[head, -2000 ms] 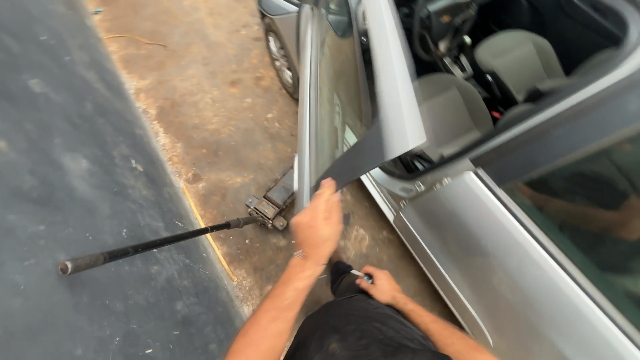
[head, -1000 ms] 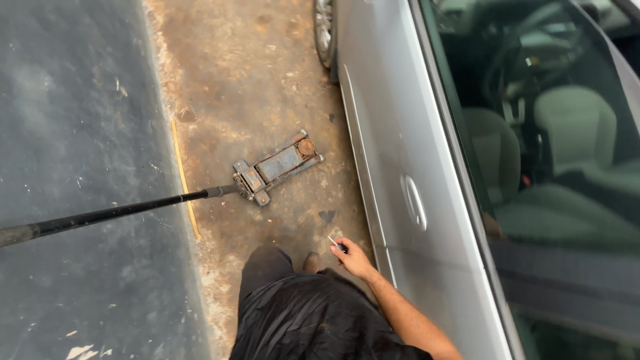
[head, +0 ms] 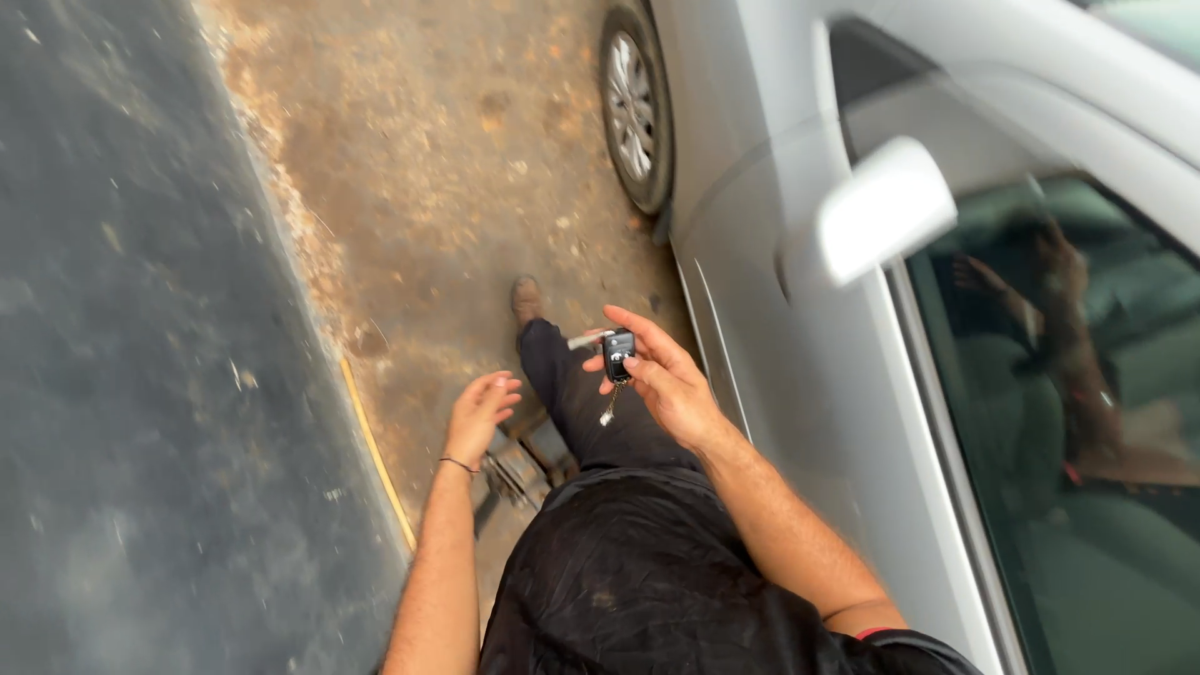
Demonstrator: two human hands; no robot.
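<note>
My right hand (head: 670,384) holds a black car key fob (head: 619,354) in front of my body, with the thumb on its buttons. The key's metal blade (head: 589,340) points left from the fob, and a small metal chain (head: 611,403) dangles below it. Left of the key, my left hand (head: 481,412) hangs in the air with its fingers apart and nothing in it; a thin dark band circles the wrist. A silver car (head: 797,375) stands close on the right, its front door closed and its side mirror (head: 886,211) sticking out.
The car's front wheel (head: 631,108) rests on the stained concrete floor (head: 422,169) ahead. Part of a floor jack (head: 516,469) shows behind my left hand, partly hidden by my body. A dark grey surface (head: 169,375) runs along the left, with a yellow strip (head: 377,450) by its edge.
Two seconds ago my left hand was on the open car door; the door is now closed. My right hand has raised the key. The view has moved toward the car's front wheel.
</note>
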